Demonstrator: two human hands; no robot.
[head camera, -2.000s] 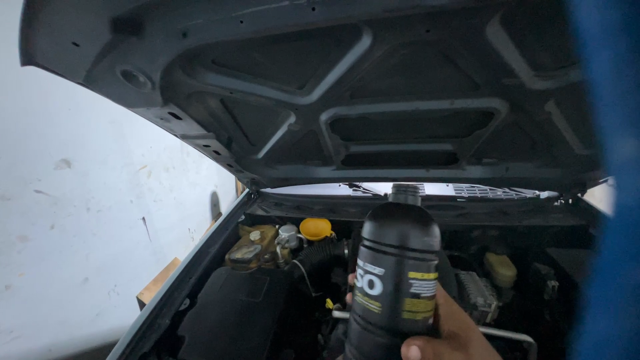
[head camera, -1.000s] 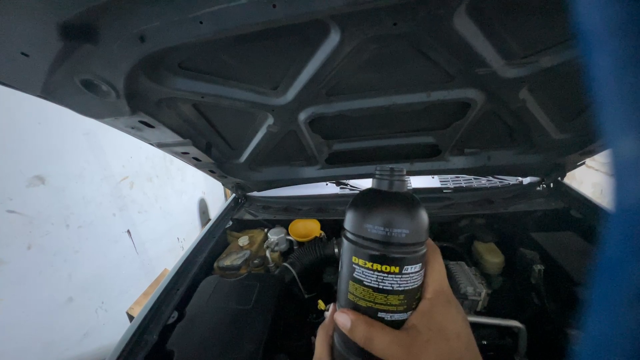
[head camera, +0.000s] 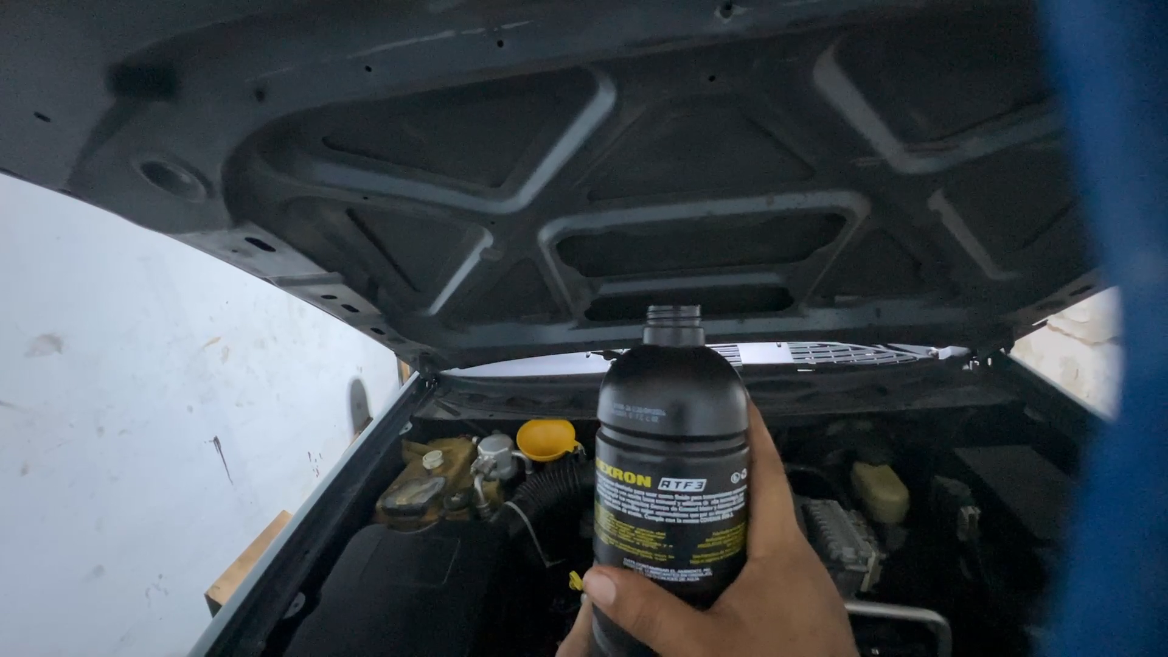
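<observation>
A black plastic bottle of Dexron ATF 3 fluid stands upright in front of the camera, its threaded neck without a cap. My right hand grips it from the right, thumb across the lower front, other fingers mostly hidden behind. A bit of finger or skin shows at the bottle's lower left edge; whether it belongs to my left hand I cannot tell. Beyond the bottle lies a car engine bay, with a yellow funnel behind and left, beside a silvery metal part and a yellowed plastic reservoir.
The raised hood spans the view above. A ribbed black air hose runs beside a large black cover. At right are a finned metal part and a yellowish cap or reservoir. A blurred blue thing borders the right side.
The bottle has turned, bringing different printed text to the front. My right thumb has moved from the bottle's lower right side across its front.
</observation>
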